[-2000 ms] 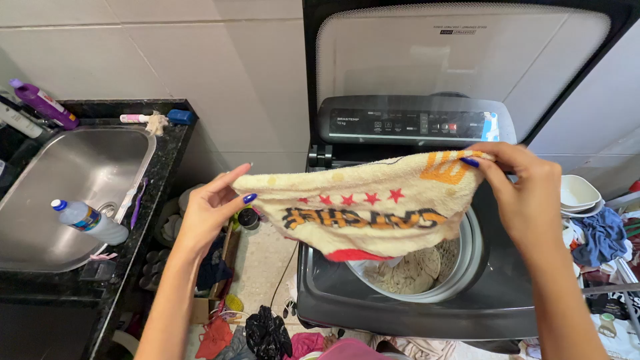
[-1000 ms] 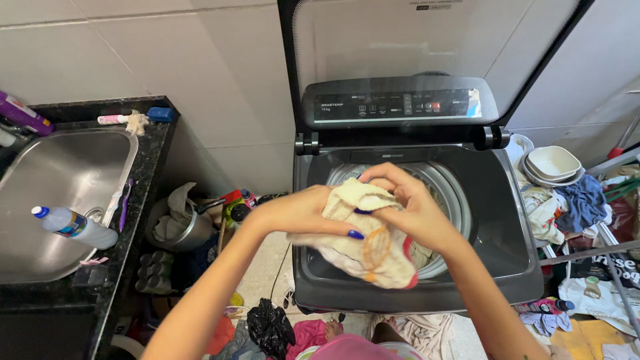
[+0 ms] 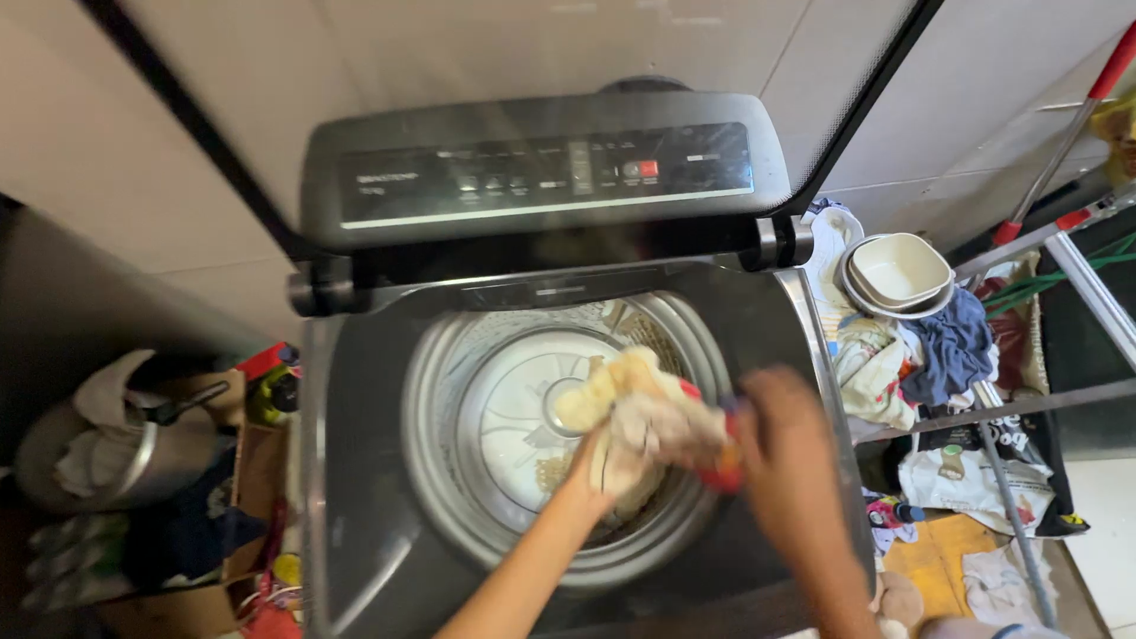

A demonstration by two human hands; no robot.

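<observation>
A bunched cream towel [image 3: 648, 413] with red and yellow parts hangs over the open drum of a dark top-loading washing machine [image 3: 368, 497]. My left hand [image 3: 608, 466] is at the towel's lower left side and grips it, its fingers partly hidden by the fabric. My right hand [image 3: 785, 439], blurred, is at the towel's red right end; whether its fingers are closed on it does not show. Below, the metal drum [image 3: 519, 408] holds some beige fabric along its right side. The raised lid frames the control panel [image 3: 550, 173].
Right of the machine, white bowls [image 3: 896, 271] sit above piled clothes [image 3: 950, 346], beside a metal rack [image 3: 1096, 288]. On the left stand a metal pot [image 3: 169, 461] with cloth in it and a cardboard box [image 3: 257, 479]. An orange cloth [image 3: 932, 559] lies at the lower right.
The towel, spread wide between both hands two seconds ago, is now bunched up over the drum. My right hand has moved away from my left. The view has shifted closer to the washer.
</observation>
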